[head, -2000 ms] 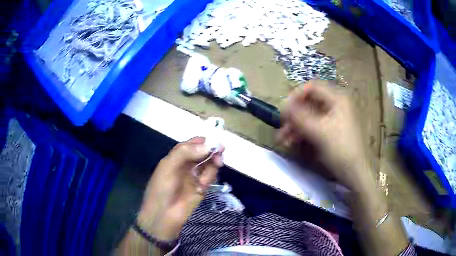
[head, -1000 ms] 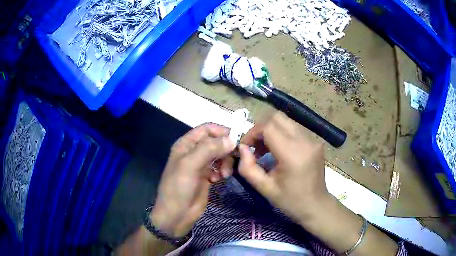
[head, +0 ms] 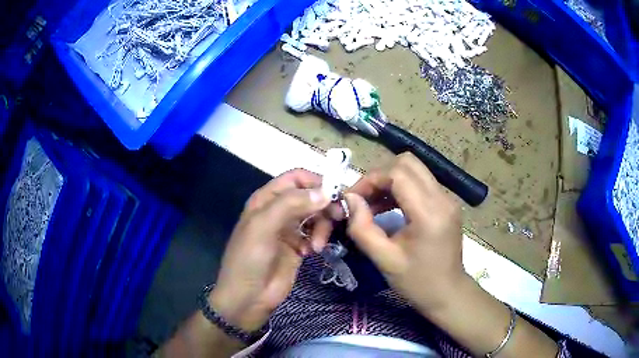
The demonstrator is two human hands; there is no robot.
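A small white plastic housing (head: pixel 332 183) is held at the table's white front edge. My left hand (head: pixel 270 234) pinches it from the left; a thin white cord loops at its fingers. My right hand (head: pixel 410 227) meets it from the right, with thumb and index finger closed on a tiny light piece (head: pixel 344 208) against the housing's lower end. The piece's exact shape is too small to tell. A bundle of white cord (head: pixel 338 269) hangs below, between my hands above the lap.
The cloth-wrapped hammer (head: pixel 336 94) lies on brown cardboard (head: pixel 399 87), its black handle behind my right hand. Behind are a white housing heap (head: pixel 413 28) and a dark metal-parts heap (head: pixel 476 98). Blue bins stand left (head: pixel 179 108) and right (head: pixel 606 210); stacked bins (head: pixel 105 245) are low left.
My right hand has come from beside the hammer to the housing, two seconds ago to one second ago. Since then both hands have stayed together, and the cord bundle below shows more clearly.
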